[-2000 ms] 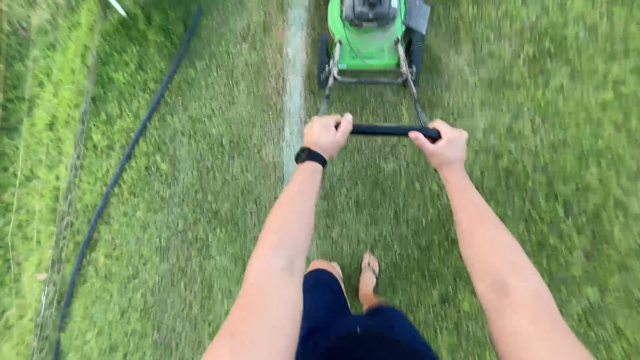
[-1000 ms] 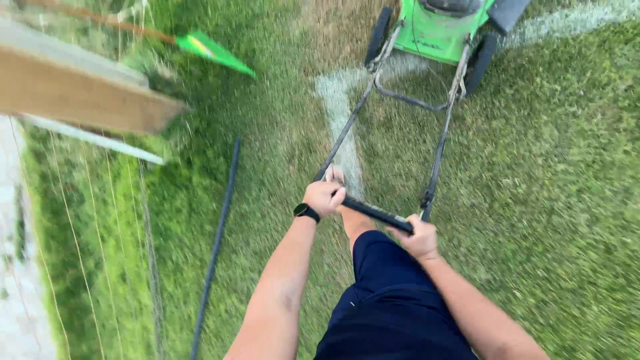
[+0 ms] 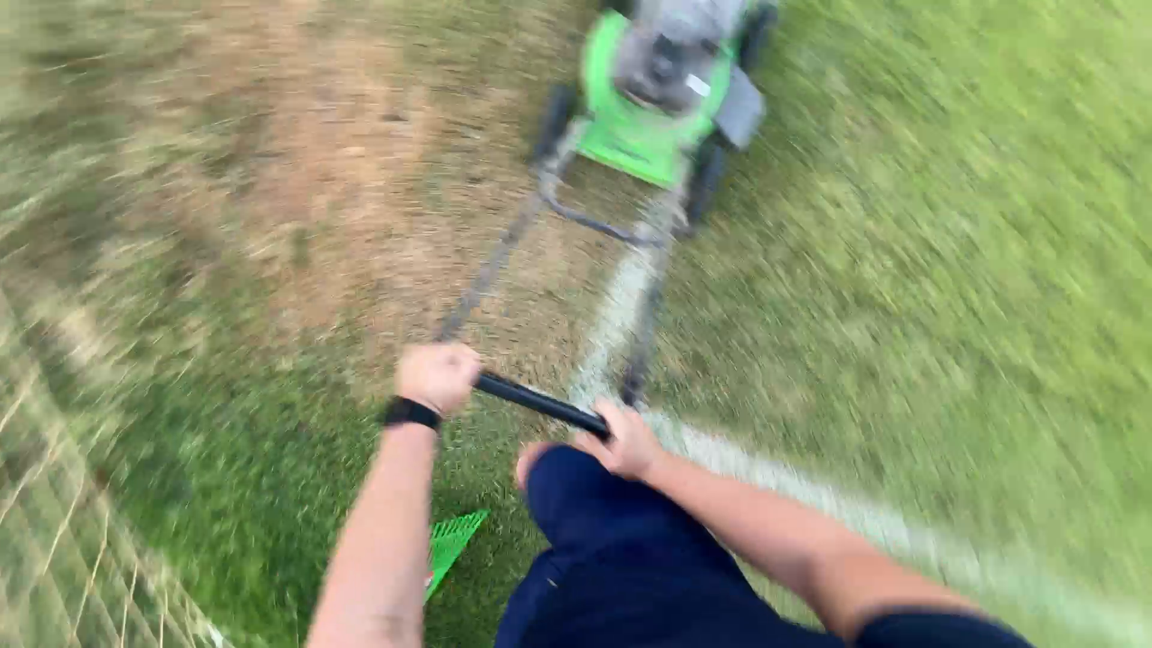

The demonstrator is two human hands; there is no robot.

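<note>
A green push lawn mower (image 3: pixel 643 108) with a dark engine and a grey side chute stands on grass at the top centre, blurred by motion. Its two handle tubes run down to a black padded crossbar (image 3: pixel 540 402). My left hand (image 3: pixel 439 378), with a black watch at the wrist, is closed around the bar's left end. Around the right end, just above my knee, my right hand (image 3: pixel 623 439) is wrapped. The mower's wheels sit on both sides of the deck, and its right handle tube crosses over a white painted line.
White painted lines (image 3: pixel 774 468) meet in a corner near my right hand. Netting (image 3: pixel 72 522) runs along the lower left. A green fan rake head (image 3: pixel 453 544) lies on the grass beside my left forearm. Left of the mower is a bare, brownish patch (image 3: pixel 342 180).
The view has turned strongly. The rake head, at the upper left a second ago, now shows low beside my left forearm. Both hands have stayed on the mower's bar.
</note>
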